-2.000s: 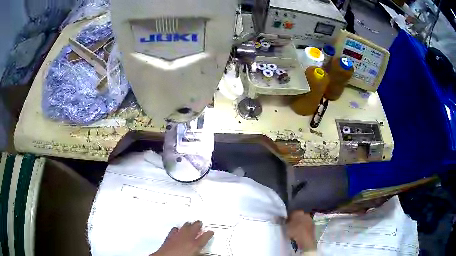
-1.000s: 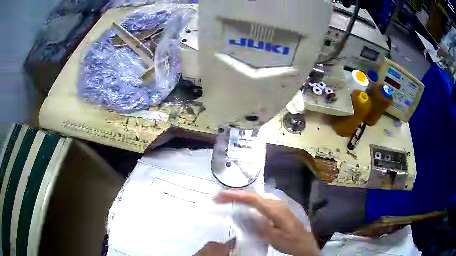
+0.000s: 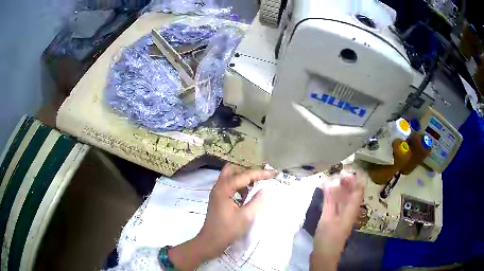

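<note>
The white fabric panel (image 3: 183, 204) with thin dark lines lies over the lap and runs under the JUKI machine head (image 3: 329, 90). My left hand (image 3: 231, 206) lies on the panel, its fingertips reaching the needle area. A small dark metallic sliver (image 3: 238, 198) shows between its fingers and looks held there; what it is stays unclear. My right hand (image 3: 339, 206) is blurred, at the right side of the panel below the head, fingers pointing up; its hold is unclear. The needle and clamp are hidden by the head and fingers.
A plastic bag of bluish-purple pieces (image 3: 143, 79) with crossed tan strips (image 3: 172, 53) is on the table (image 3: 106, 124) at left. Thread cones (image 3: 398, 159), a slim dark tool (image 3: 390, 185) and a control panel (image 3: 440, 140) stand at right. A striped chair (image 3: 40, 174) is at lower left.
The view has swung, so the machine head sits further right. My left hand has moved up the panel to the needle area. My right hand has moved off the panel's middle to its right side.
</note>
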